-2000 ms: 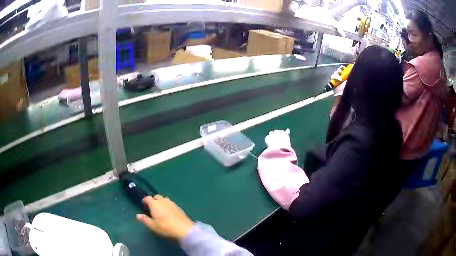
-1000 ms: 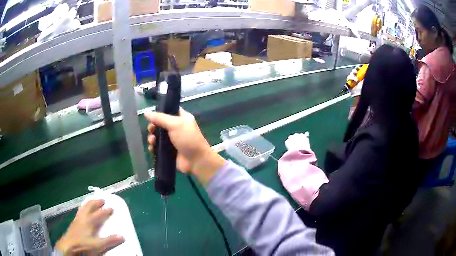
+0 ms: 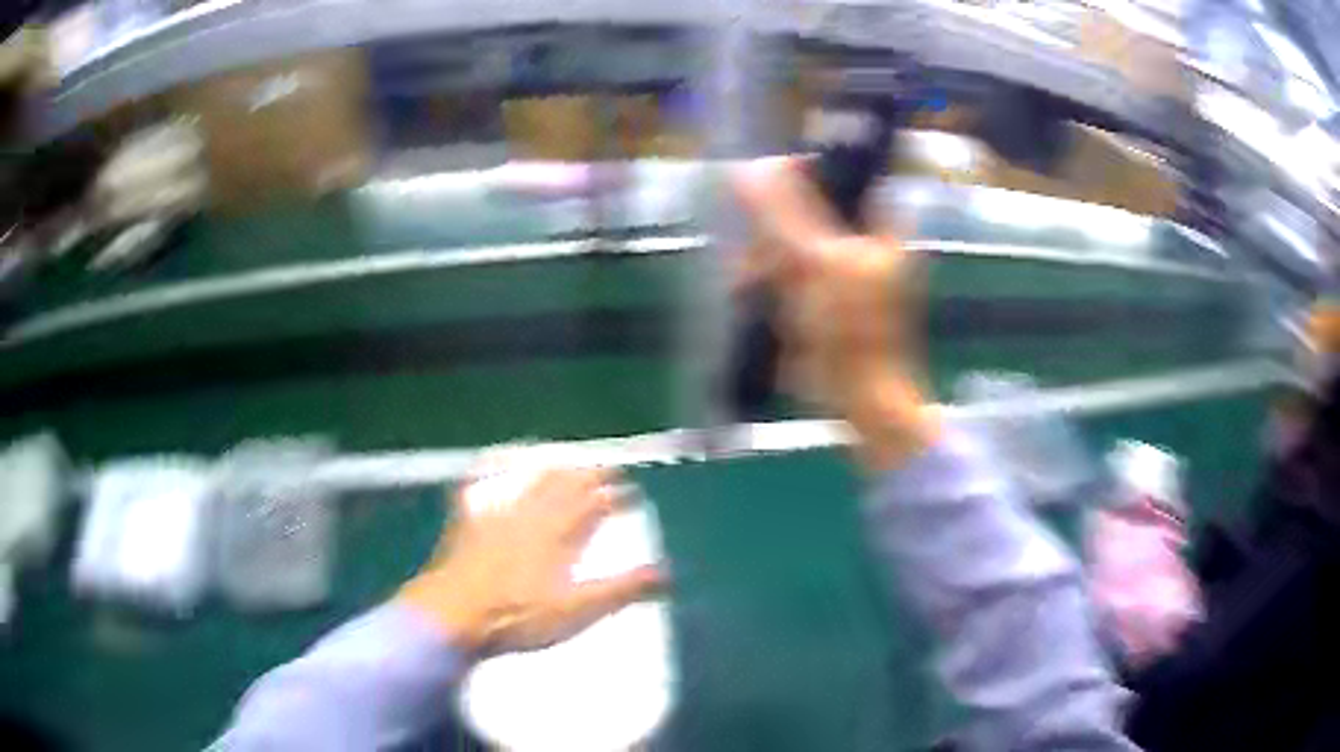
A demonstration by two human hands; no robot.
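Note:
The frame is blurred. A white rounded appliance housing (image 3: pixel 588 683) lies on the green bench surface near the bottom centre. My left hand (image 3: pixel 532 566) lies over its upper part with the thumb spread to the right. My right hand (image 3: pixel 838 294) is raised to the right of and beyond the housing, closed around a black electric screwdriver (image 3: pixel 755 353). The screwdriver is held roughly upright, its lower end in front of the rail. Its bit cannot be made out.
A clear screw bin (image 3: pixel 276 522) and a white block (image 3: pixel 144 532) stand at left. Another clear bin (image 3: pixel 1029 429) stands at right, near a neighbouring worker's pink sleeve (image 3: pixel 1143 576). A metal post (image 3: pixel 708 221) and rail (image 3: pixel 397 469) border the green conveyor (image 3: pixel 485 323).
The view has swung left, so the scene sits further right. Since the earliest frame, my right hand has lifted the screwdriver off the bench and my left hand has come onto the housing.

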